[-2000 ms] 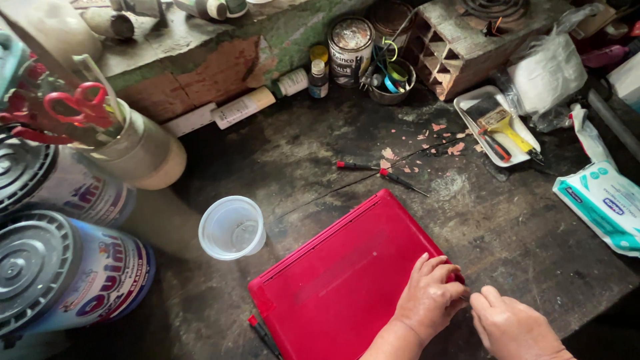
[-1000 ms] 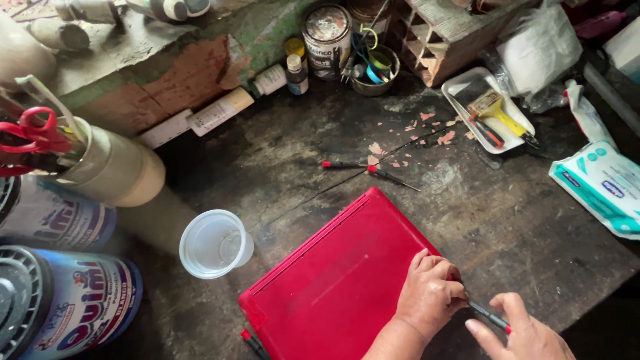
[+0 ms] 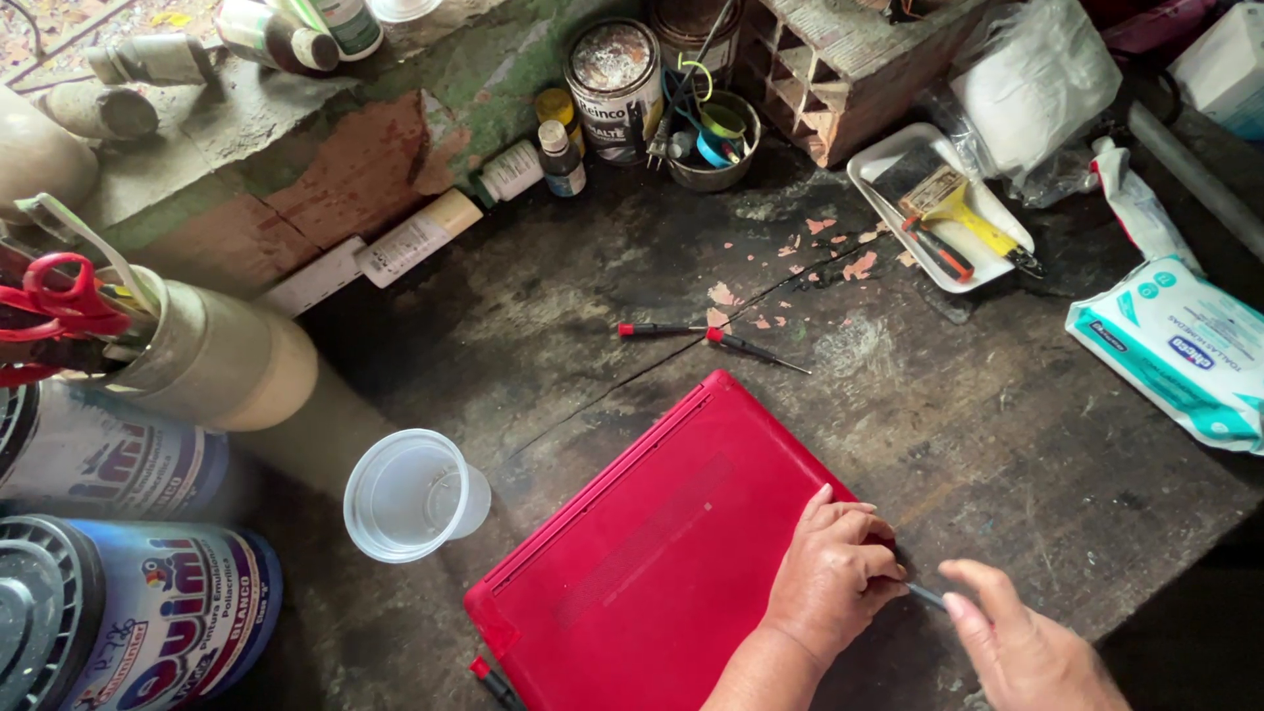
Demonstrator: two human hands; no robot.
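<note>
A red laptop (image 3: 652, 553) lies closed on the dark worktop, underside up. My left hand (image 3: 834, 568) rests on its right edge, fingertips pinched near the tip end of a slim screwdriver (image 3: 928, 595). Beside it my right hand (image 3: 1017, 632) has thumb and forefinger around the screwdriver's dark handle; the hand is slightly blurred. Past the laptop's upper corner lie two small red-and-black screwdrivers, one (image 3: 660, 330) on the left and one (image 3: 755, 348) on the right. Another red-and-black screwdriver (image 3: 496, 681) touches the lower left side. A clear plastic cup (image 3: 415, 497) stands left of the laptop.
Paint buckets (image 3: 178, 612) and a container (image 3: 227, 346) holding red-handled scissors stand left. Behind are bottles, a paint can (image 3: 614, 94) and a metal bowl (image 3: 713, 176) of small tools. A white tray (image 3: 987, 276) holds a paintbrush; a wipes pack (image 3: 1175, 346) lies right. Paint flakes (image 3: 859, 265) are scattered about.
My right hand has moved from close beside the left hand to a little farther down and right, along the screwdriver. My left hand stays at the laptop's edge.
</note>
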